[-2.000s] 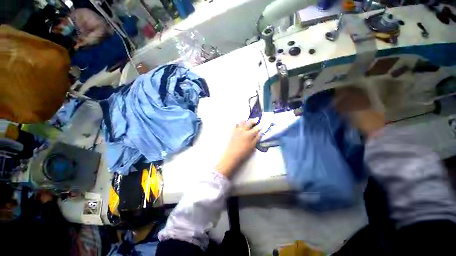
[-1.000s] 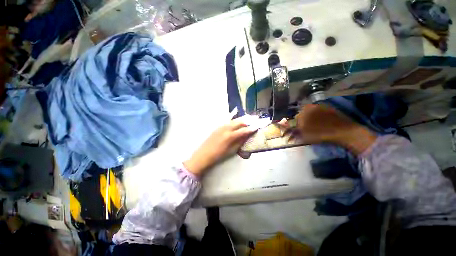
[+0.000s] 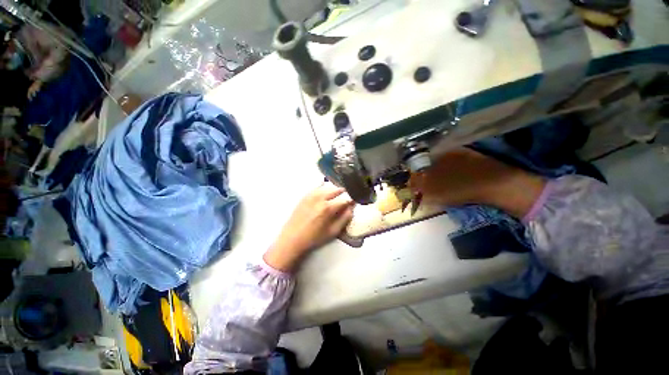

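Note:
The sewing machine head (image 3: 440,80) stands over the cream bed (image 3: 359,275). My left hand (image 3: 312,223) lies on the bed left of the needle area, fingertips beside the shiny curved guard (image 3: 348,168); glare hides whether it pinches cloth. My right hand (image 3: 466,179) is right of the needle, fingers curled, with the dark pointed tips of what look like thread snips (image 3: 412,203) showing below them. Light blue cloth (image 3: 477,216) with a navy part (image 3: 480,242) lies under my right wrist and hangs over the front edge. The presser foot is mostly hidden.
A heap of light blue and navy garments (image 3: 154,198) lies at the left of the table. A black and yellow bundle (image 3: 161,329) is below it. A grey post (image 3: 301,58) rises from the machine head. A person in dark blue is at the upper left.
The view has shifted and tilted. My right hand has come from the lifted cloth to the needle area. The navy strip seen left of the needle a second ago no longer shows.

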